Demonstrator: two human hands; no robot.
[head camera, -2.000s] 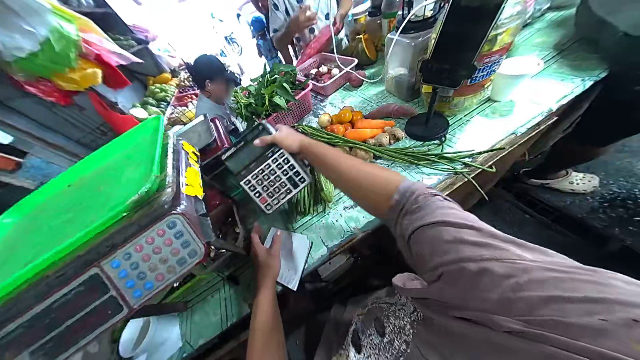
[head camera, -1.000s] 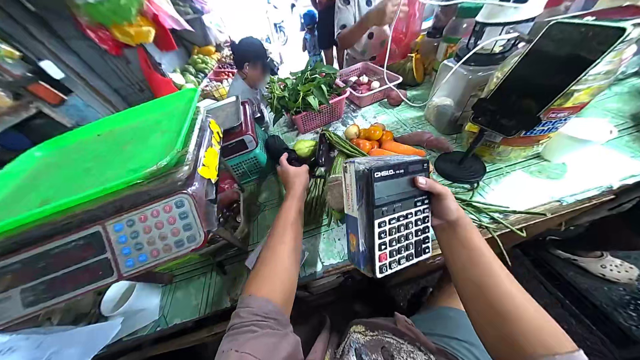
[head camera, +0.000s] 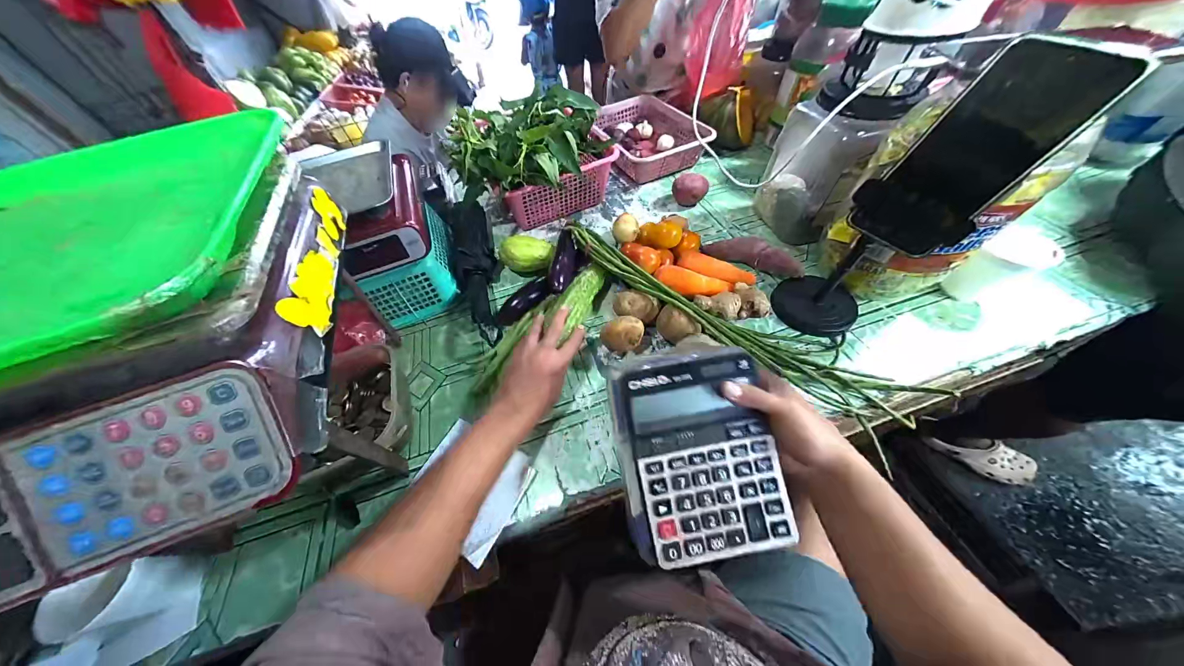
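A desktop calculator is held by its right side in my right hand, the thumb on its upper face near the display. My left hand rests with fingers spread on a bitter gourd, beside dark eggplants and a pale green chayote-like vegetable. Right of it lie long green beans, potatoes, carrots, orange tomatoes, ginger and a sweet potato. White paper lies under my left forearm.
A scale with a green tray and keypad stands left, near a box of coins. Behind are a smaller scale, pink baskets and a person in a cap. A phone on a stand and plastic jars stand right.
My left hand has moved from the paper to the dark things behind the vegetables, then onto the bitter gourd. The calculator in my right hand has come nearer to my body.
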